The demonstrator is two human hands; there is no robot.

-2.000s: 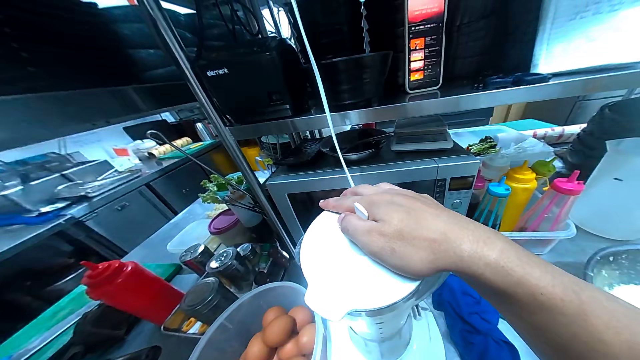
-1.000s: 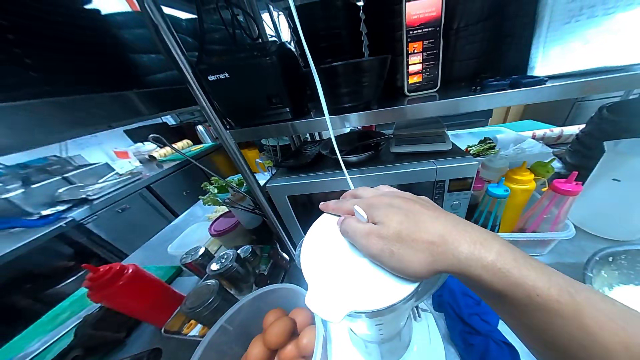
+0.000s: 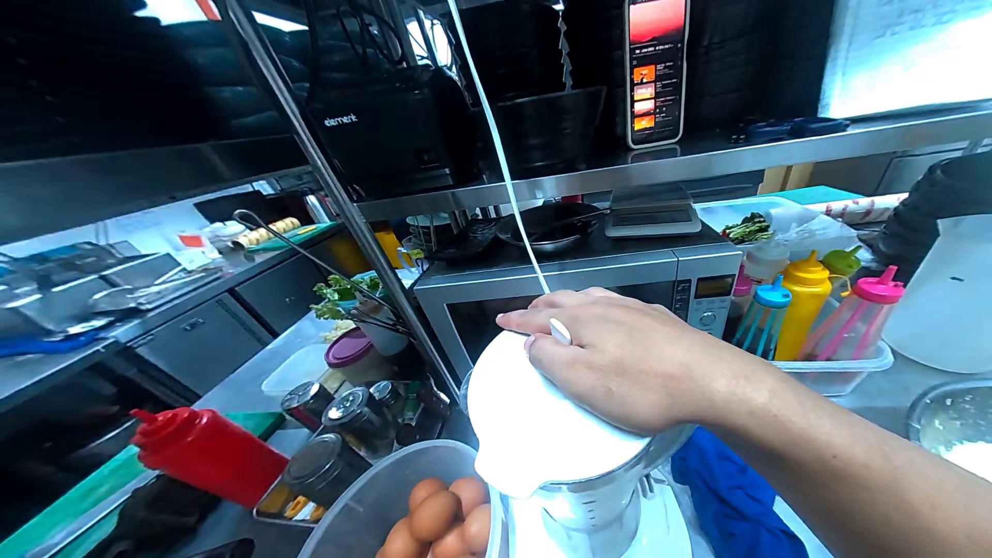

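My right hand (image 3: 620, 356) lies over the top of a white rounded appliance head (image 3: 542, 426), its fingers curled over the far side near a small white lever (image 3: 559, 332). A white cord (image 3: 504, 163) runs upward from behind the fingers. Beneath the head is a clear bowl with measuring marks (image 3: 593, 508). Just left of it, brown eggs (image 3: 435, 515) fill part of a translucent plastic tub (image 3: 353, 511). A blue cloth (image 3: 732, 496) lies under my forearm. My left hand is not in view.
A microwave (image 3: 562, 287) stands behind, with a frying pan (image 3: 550, 225) and a scale (image 3: 652, 213) on top. Squeeze bottles (image 3: 806, 302) stand in a bin at right, beside a metal bowl (image 3: 942, 411). Spice jars (image 3: 358, 418) and a red squeeze bottle (image 3: 209, 453) are left.
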